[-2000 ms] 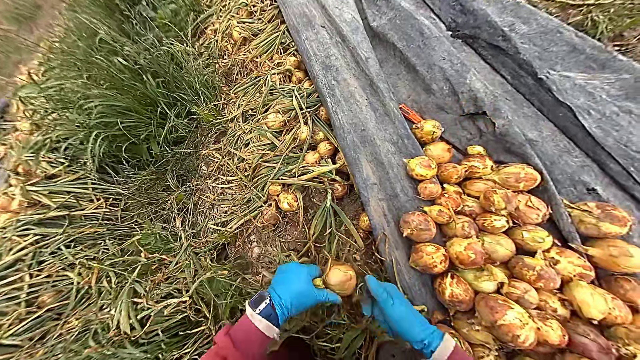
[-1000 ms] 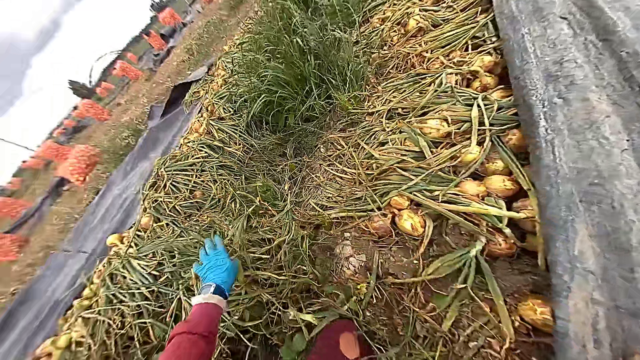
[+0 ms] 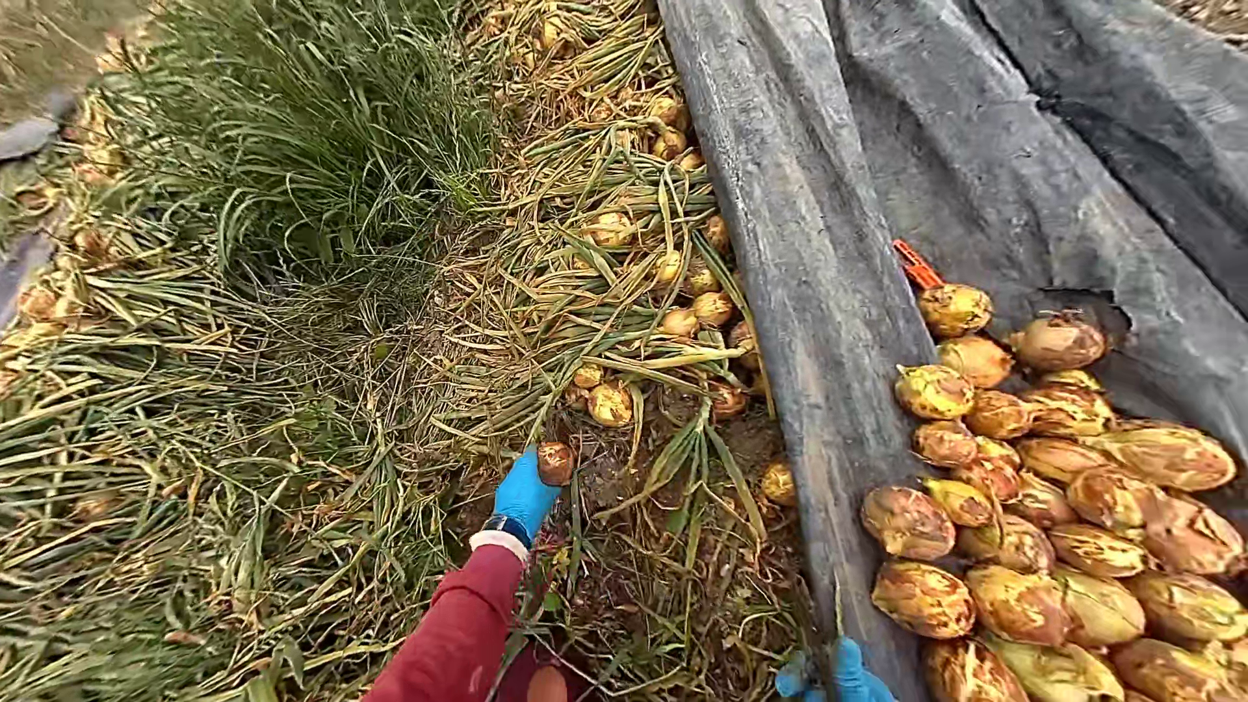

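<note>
My left hand [image 3: 526,494], in a blue glove with a watch at the wrist, grips a small brownish onion [image 3: 556,463] above the soil. My right hand [image 3: 837,673], also blue-gloved, shows only in part at the bottom edge, beside the dark plastic sheet [image 3: 809,292]; a thin dark upright thing is at its fingers, too unclear to name. Right of it, many trimmed onions [image 3: 1019,604] lie piled on the sheet. Onions with their leaves [image 3: 610,403] lie on the ground ahead of my left hand.
An orange-red tool handle [image 3: 917,264] lies on the sheet at the top of the pile. Tall green grass [image 3: 322,127] stands at the upper left. Dry onion leaves [image 3: 175,468] cover the ground on the left. The sheet has a torn hole near the onions.
The view has swung back toward the sheet and pile. My left hand, with no onion visible in it one second ago, now holds one. My right hand is partly back in view.
</note>
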